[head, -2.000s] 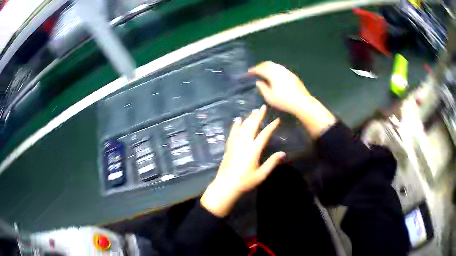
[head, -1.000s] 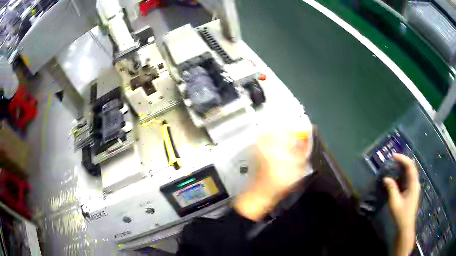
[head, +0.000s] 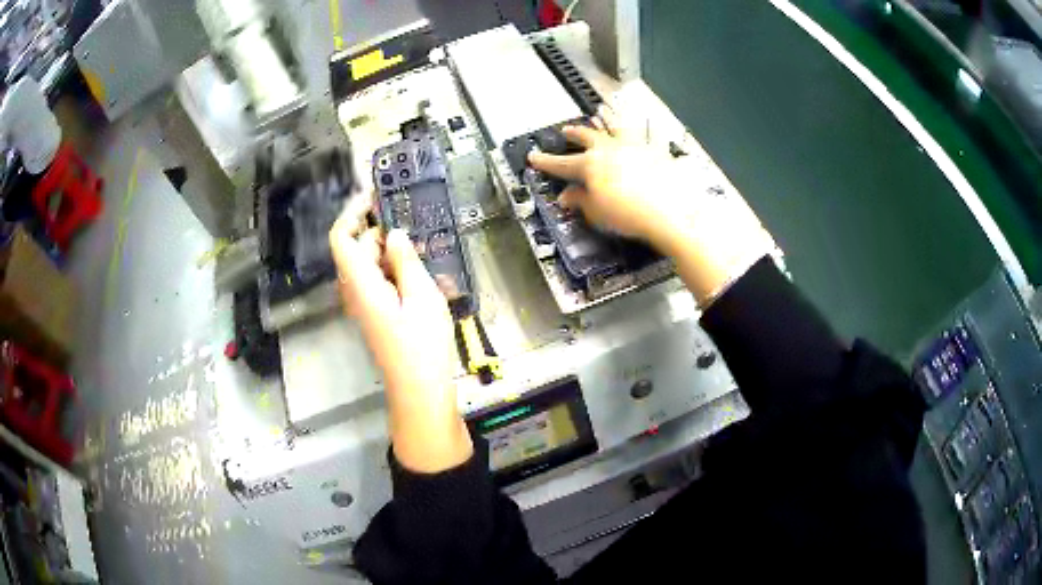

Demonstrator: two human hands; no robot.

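Observation:
My left hand (head: 400, 309) holds a dark phone housing (head: 425, 217) by its edges, above the middle of the machine top, its camera end pointing away from me. My right hand (head: 611, 189) rests with spread fingers on a second dark housing (head: 560, 223) lying in the right fixture (head: 577, 299). Whether the fingers grip it or only touch it cannot be told. The left fixture (head: 303, 229) is blurred and what lies in it is unclear.
The touch screen (head: 531, 434) is on the machine front. A yellow-handled tool (head: 478, 352) lies below the held housing. The white machine head (head: 254, 63) stands at the back left. A tray (head: 985, 440) with housings is at the right, beside the green belt. Red stools (head: 69, 194) stand on the left.
The view has swung from the tray to the machine. My left hand now holds a housing over the machine top. My right hand has moved from the tray to the right fixture.

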